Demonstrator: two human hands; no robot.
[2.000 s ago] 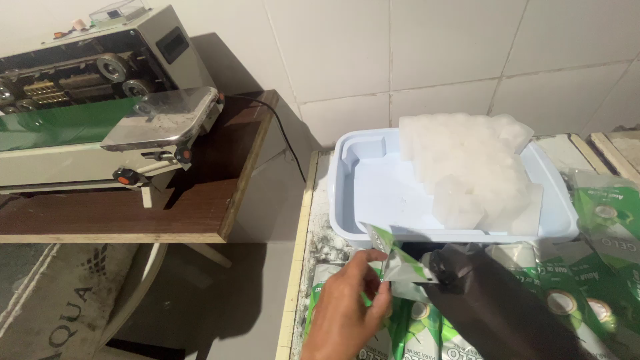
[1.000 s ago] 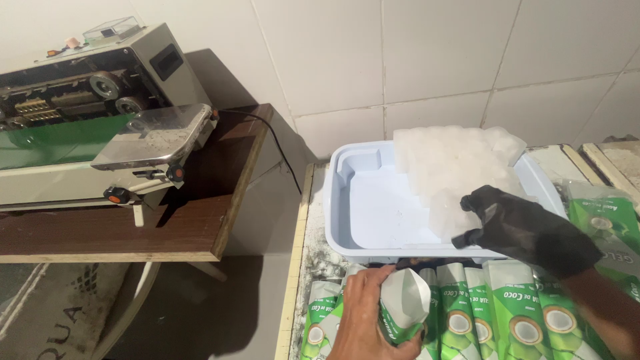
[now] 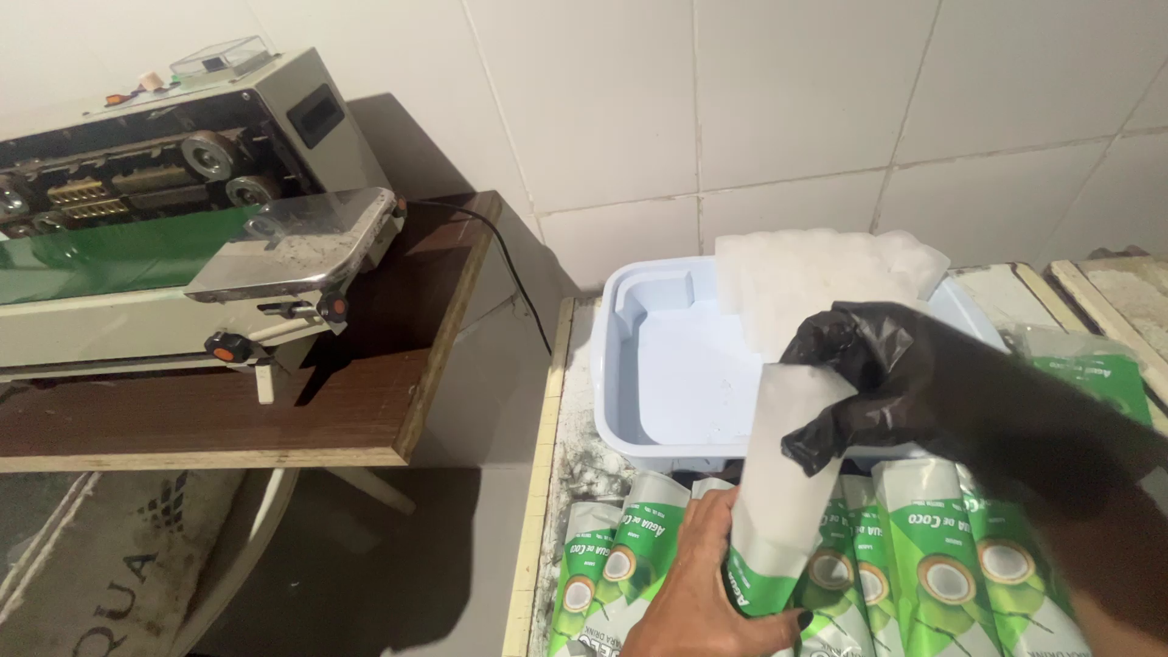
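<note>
My bare left hand (image 3: 698, 589) grips a green and white plastic pouch (image 3: 762, 584) near its lower part. A white piece (image 3: 789, 456), like those in the stack, stands upright at the pouch's top; whether it is partly inside is hard to tell. My right hand (image 3: 867, 383), in a black plastic glove, has its fingers around the upper part of that white piece. Behind them, a stack of white translucent blocks (image 3: 812, 274) fills the right side of a pale blue plastic tub (image 3: 620, 438). More printed pouches (image 3: 940, 566) stand in a row under my hands.
On the left, a band sealing machine (image 3: 319, 119) with a green belt and metal plate (image 3: 301, 246) stands on a brown wooden table (image 3: 182, 429). A black cable (image 3: 511, 255) runs down beside it. A tiled wall is behind, and a printed sack (image 3: 137, 557) lies below the table.
My gloved right hand has moved from the white stack to the pouch in my left hand. A white piece now stands at the pouch's top, where none showed one second ago.
</note>
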